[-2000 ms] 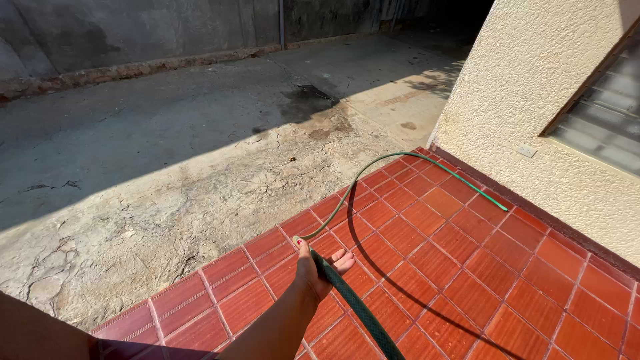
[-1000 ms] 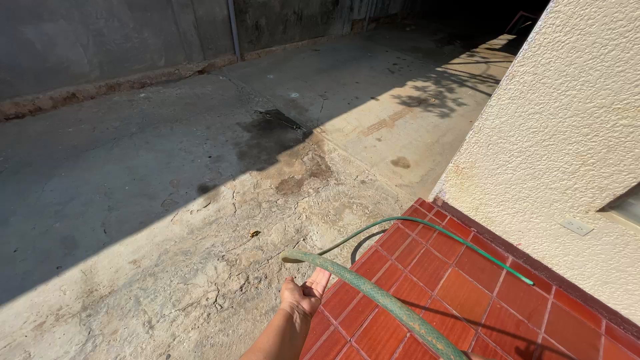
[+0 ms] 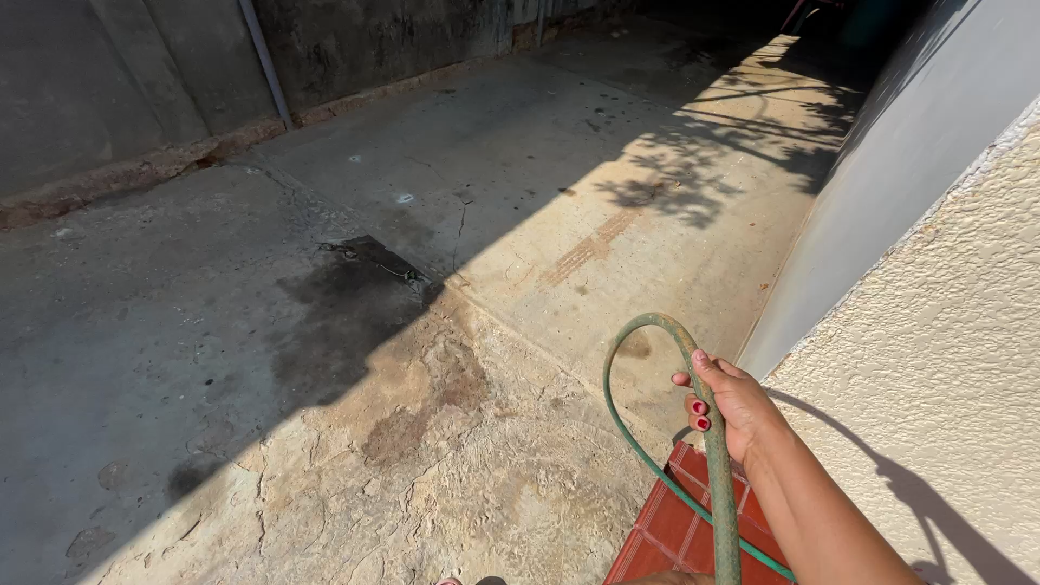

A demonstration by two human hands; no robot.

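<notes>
A green garden hose (image 3: pixel 718 487) with a worn, brownish surface rises from the bottom edge. My right hand (image 3: pixel 727 398), reaching in from the lower right, is closed around it, with red-painted nails showing on the left side. Above this grip the hose bends over in a loop, drops on the left and passes across the red tiles toward the bottom right. Only a strip of skin, apparently my left hand (image 3: pixel 670 578), shows at the bottom edge beside the hose; its fingers are out of sight.
A red-tiled ledge (image 3: pixel 650 540) lies below the hose. To the right stands a cream textured wall (image 3: pixel 934 349), with a smooth pale wall (image 3: pixel 894 171) behind. Cracked concrete ground (image 3: pixel 504 487) stretches left, partly shaded, toward a dark wall (image 3: pixel 162 73) with a pipe (image 3: pixel 266 65).
The hose, stretched out over the tiles earlier, now bends up in a loop. My right hand has come into view on it, while my left hand has dropped almost out of view. The view has shifted.
</notes>
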